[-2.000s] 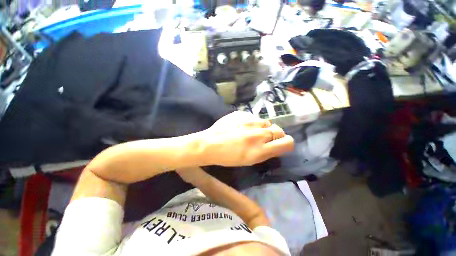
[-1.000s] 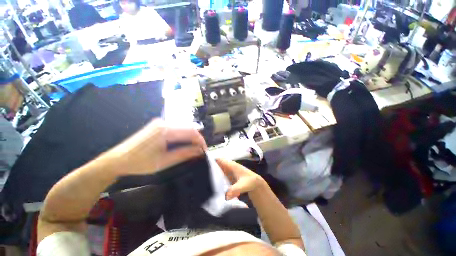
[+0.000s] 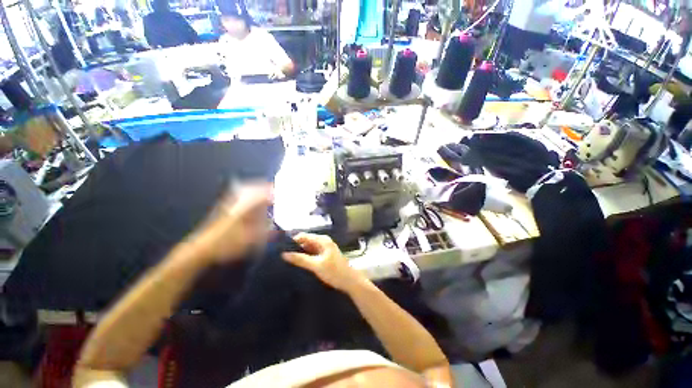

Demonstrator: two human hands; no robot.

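Note:
The black fabric panel (image 3: pixel 144 204) lies spread on the table left of the overlock machine (image 3: pixel 370 186) and hangs over the front edge. My left hand (image 3: pixel 246 216) is motion-blurred above the cloth; its fingers cannot be made out. My right hand (image 3: pixel 322 259) holds the edge of black cloth between thumb and fingers, just in front of the machine's left side. The needle area is too small to tell.
Black thread cones (image 3: pixel 402 74) stand behind the machine. Scissors (image 3: pixel 429 217) and a small parts tray (image 3: pixel 429 241) are to its right. More black cloth (image 3: pixel 565 227) hangs over the table edge at right. A person in white (image 3: pixel 256 54) sits across the table.
The view has risen. Both hands have moved from the folded black-and-white piece in front of my body up to the black cloth beside the machine. The white side no longer shows.

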